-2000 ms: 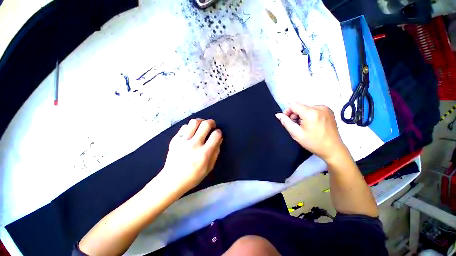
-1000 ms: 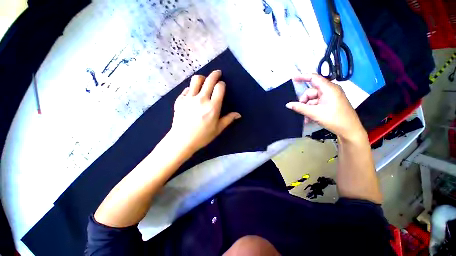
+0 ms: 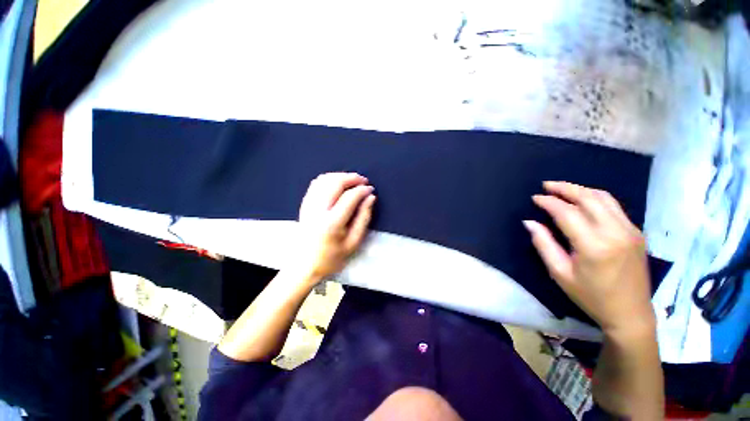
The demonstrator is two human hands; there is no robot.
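A long dark cut fabric piece (image 3: 444, 177) lies flat across the white-covered board (image 3: 312, 57), its wider end at the right with a stepped corner. My left hand (image 3: 335, 218) rests on its near edge around the middle, fingers curled and fingertips on the cloth; whether it pinches the cloth cannot be told. My right hand (image 3: 588, 247) is over the wider end, fingers spread and apart, with nothing seen in it. The card template and the pen are not in view.
Black scissor handles (image 3: 722, 292) lie on a blue surface (image 3: 732, 333) at the right edge. A small orange-red tool (image 3: 187, 247) and a dark thread are at the board's near left edge. Black fabric hangs below. Red crates (image 3: 70, 238) stand at the left.
The view has turned left. The fabric now lies nearly straight across the board. My left hand has closed up from spread fingers, and my right hand has moved from the fabric's end edge onto the wider end.
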